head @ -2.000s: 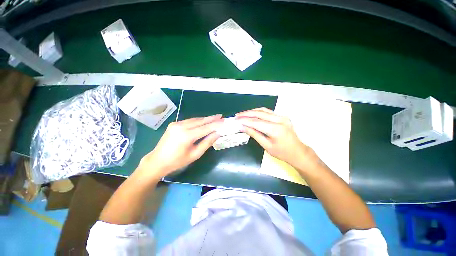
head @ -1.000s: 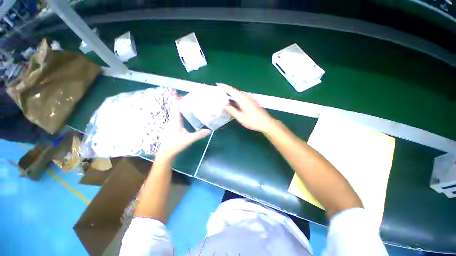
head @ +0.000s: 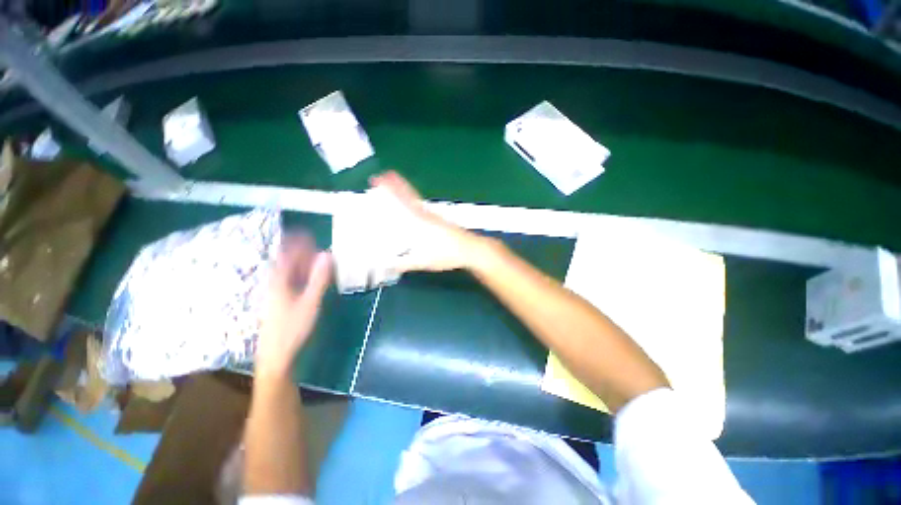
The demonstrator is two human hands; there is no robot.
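A white retail box is at the bench's back strip, right of the bag. My right hand lies over its right side, blurred; the frames do not show whether its fingers grip it. My left hand is open, fingers apart and blurred, between the box and the clear bag of white cables. The pale-yellow sticker sheet lies flat on the bench under my right forearm.
Several white boxes, one of them here, lie on the green belt beyond the whitish strip. White boxes stand at the far right. A brown carton is below left; brown bags are at the left.
My hands have moved from the bench middle left to beside the bag, and the small white piece between them no longer shows. The view has shifted.
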